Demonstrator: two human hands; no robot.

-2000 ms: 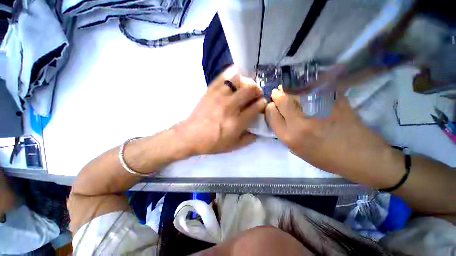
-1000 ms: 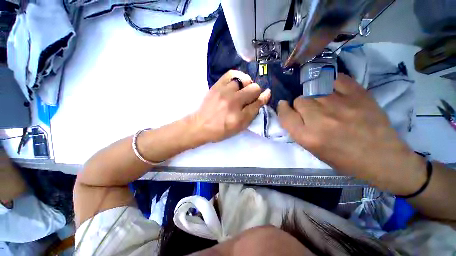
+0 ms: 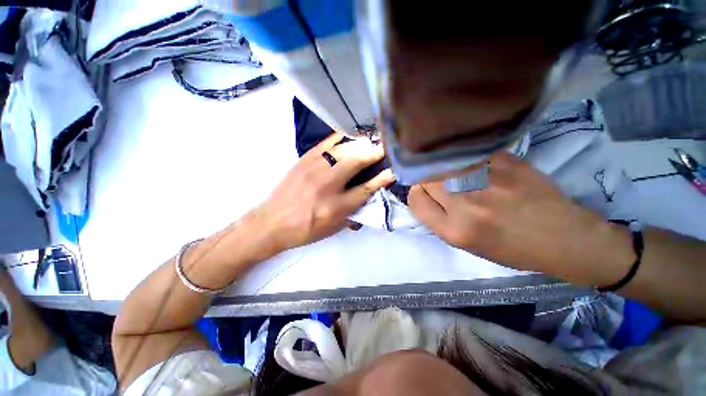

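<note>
A navy fabric panel (image 3: 308,128) lies on the white table, left of and under my left hand. Pale grey cloth with a dark seam edge (image 3: 381,210) shows between my hands. My left hand (image 3: 321,184) presses its fingertips on the cloth beside the needle area. My right hand (image 3: 484,203) has its fingertips on the cloth just right of it; part of it is behind the machine. The white sewing machine head (image 3: 325,69) with a blue stripe stands above the hands. Its dark, blurred part hides the presser foot area. A grey cylinder (image 3: 467,179) shows by my right fingers.
Folded grey pieces with dark edges (image 3: 166,39) lie upper left, and more (image 3: 58,116) at the far left. A patterned strip (image 3: 224,91) curves nearby. Grey cloth (image 3: 569,147) lies right of the machine. Snips (image 3: 686,166) lie far right. Another person's arm (image 3: 27,325) shows lower left.
The view has shifted, and the machine head now covers more of the work. The yellow mark on the navy cloth is no longer visible. Both hands remain on the cloth, close together.
</note>
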